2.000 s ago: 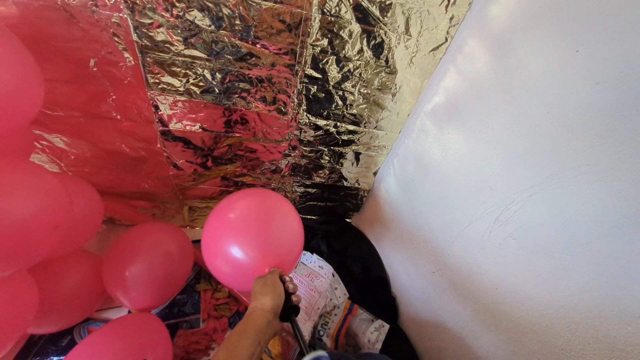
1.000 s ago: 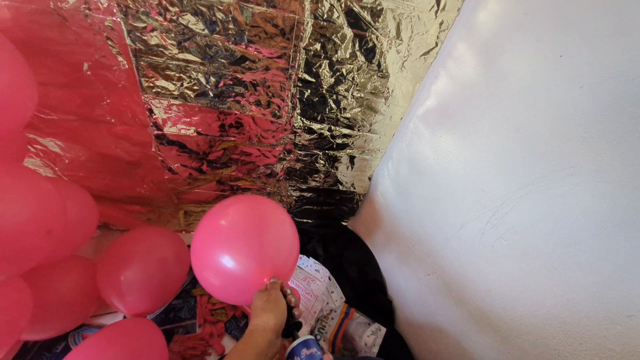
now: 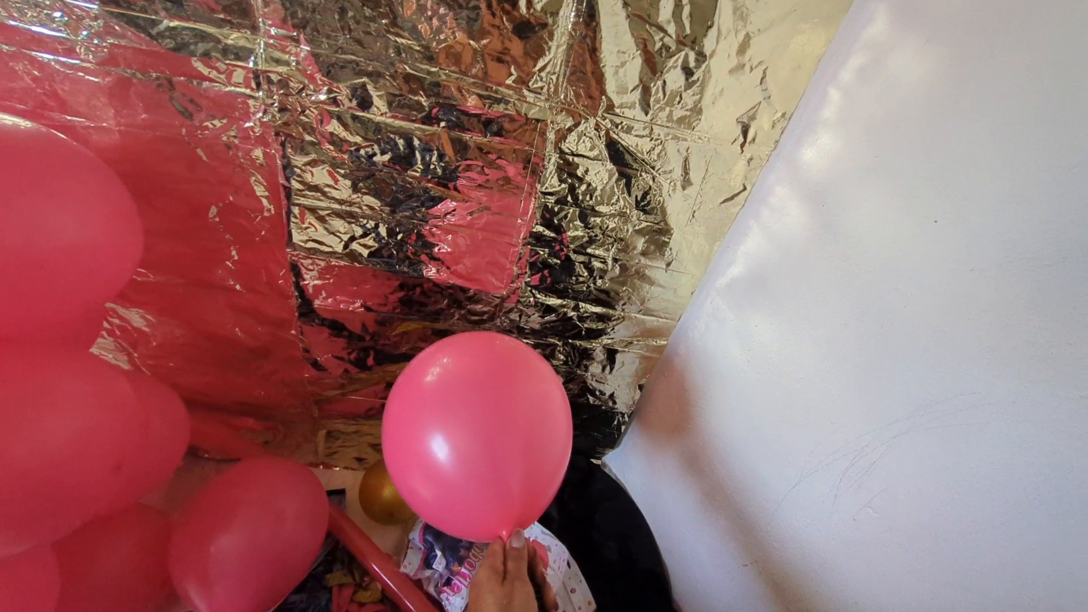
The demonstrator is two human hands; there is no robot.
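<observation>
A round, inflated pink balloon (image 3: 476, 433) stands upright above my left hand (image 3: 503, 578), whose fingertips pinch its neck at the bottom edge of the view. Darker fingers curl just right of the thumb; they appear to belong to the same hand. My right hand is not seen. Behind the hand lies a printed plastic packet (image 3: 438, 565) with dots and writing. A small gold balloon (image 3: 384, 495) shows at the left of the held balloon.
Several pink balloons (image 3: 246, 535) crowd the left side. A long red tube-like thing (image 3: 382, 557) slants near the hand. Crinkled gold foil sheeting (image 3: 476, 170) covers the back, a white wall (image 3: 892, 297) rises at right, and a black rounded thing (image 3: 608, 535) sits in the corner.
The black nozzle and the blue and white pump seen near my hand earlier are out of sight. The gold balloon and the red tube-like thing now show beside the held balloon.
</observation>
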